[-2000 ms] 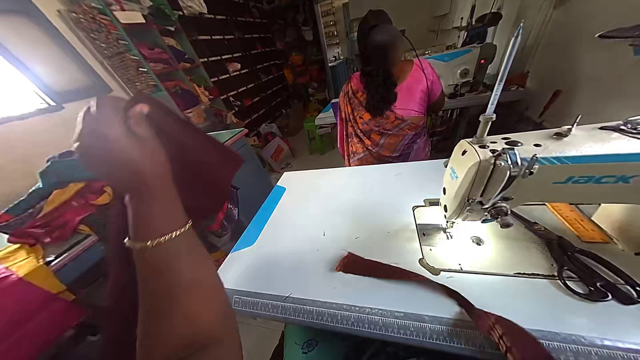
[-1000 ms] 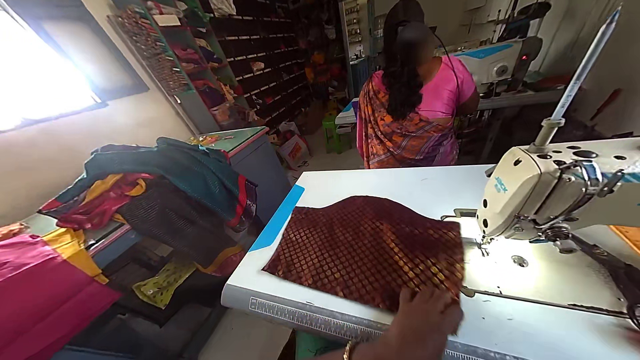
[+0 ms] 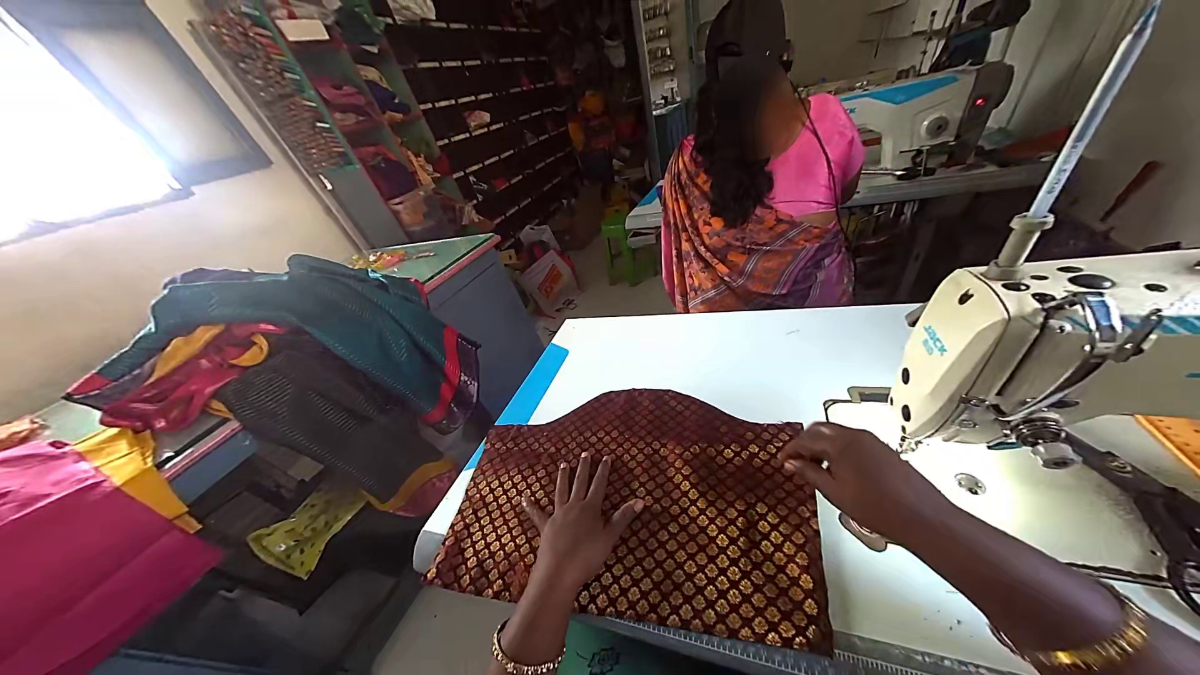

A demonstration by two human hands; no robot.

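Observation:
A maroon fabric piece with gold motifs (image 3: 703,525) lies spread on the white sewing table (image 3: 731,352), its curved edge away from me. My left hand (image 3: 581,525) rests on it with fingers apart, palm down. At its upper right corner my right hand (image 3: 844,469) pinches the edge between thumb and fingers. Just right of that hand stands a Jack sewing machine (image 3: 994,356), its lit needle area partly hidden by its head. Black-handled scissors (image 3: 1139,497) lie on the machine bed at the right edge.
Piled garments (image 3: 356,347) and a magenta cloth (image 3: 84,553) are at the left, beside a green-topped cabinet (image 3: 431,258). Ahead, a person (image 3: 759,187) sits with their back to me at another sewing machine (image 3: 923,112). An orange ruler (image 3: 1172,441) lies at the far right.
The patterned fabric, spread out one second ago, is still on the table. My left hand has come onto it, and my right hand has moved up to its upper right corner.

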